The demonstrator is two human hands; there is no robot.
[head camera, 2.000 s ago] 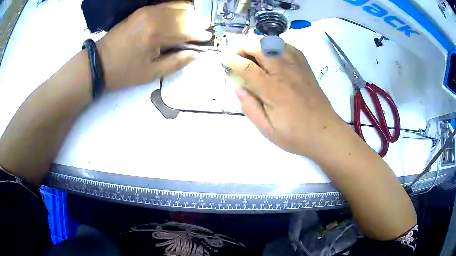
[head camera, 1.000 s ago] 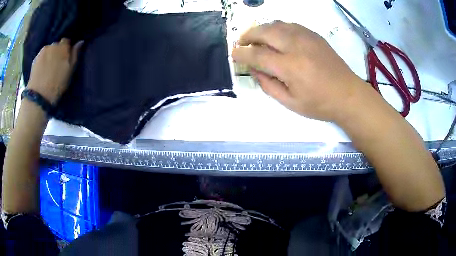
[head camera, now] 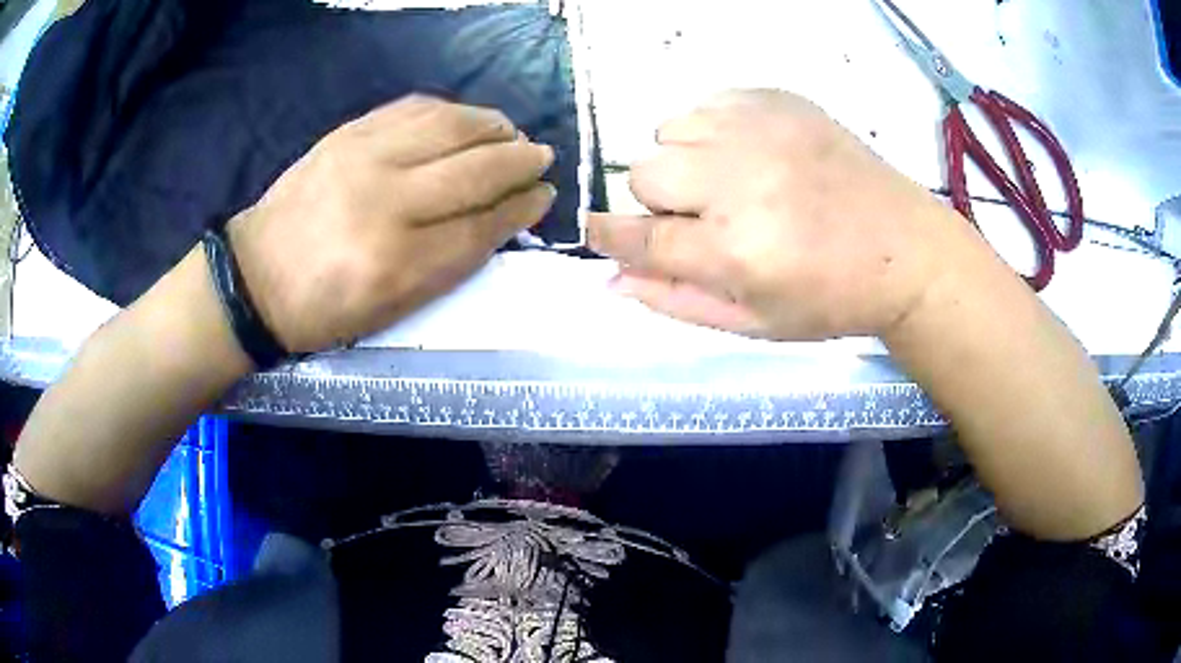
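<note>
A dark garment panel [head camera: 168,123] lies on the white machine table at the upper left, with a narrow pale line along its right edge. My left hand [head camera: 395,214] lies over the panel's lower part, fingertips near its lower right corner; the fingertips look pinched on the cloth edge. My right hand [head camera: 764,214] is just right of that corner, fingers curled, thumb and forefinger at the seam edge [head camera: 582,194]. Whether the right fingers grip the cloth is hard to tell. The needle area is out of view.
Scissors with red handles [head camera: 1017,168] lie right of my right hand, blades pointing up and left. A printed ruler tape [head camera: 583,404] runs along the table's front edge. A blue crate [head camera: 184,512] is below left. A clear plastic bag [head camera: 900,544] is below right.
My left hand has moved right, from the panel's far left to its lower right corner. My right hand has shifted slightly down, beside the same corner. The panel's lower part is now covered by my left hand.
</note>
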